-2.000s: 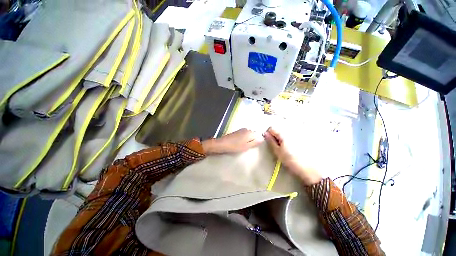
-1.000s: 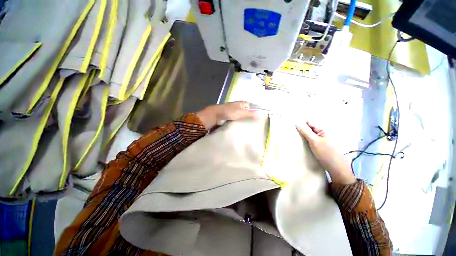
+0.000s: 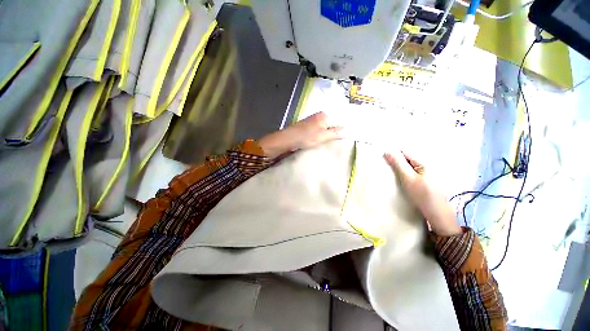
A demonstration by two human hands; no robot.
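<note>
A large beige-grey workpiece point(image 3: 278, 200) lies from the machine bed down over my lap, its near end an open tube. A yellow bound seam point(image 3: 352, 184) runs up its middle to the far edge. My left hand point(image 3: 304, 134) rests on the far left edge of the fabric, fingers near the needle area. My right hand point(image 3: 417, 184) lies on the right part of the fabric, thumb and forefinger a little apart. The sewing machine head point(image 3: 343, 39) stands just beyond the fabric edge. Glare washes out the bed and fingertips; the grip is hard to see.
Heaped grey pieces with yellow edges point(image 3: 84, 116) hang at the left. A brown-grey metal side plate point(image 3: 223, 90) lies between them and the machine. Black cables point(image 3: 517, 171) lie on the right of the white table. A black-framed box point(image 3: 569, 26) is at the upper right.
My hands have moved apart, the right one outward from beside the left. The seam between them shows up to the fabric's far edge. The view has tilted down toward the work.
</note>
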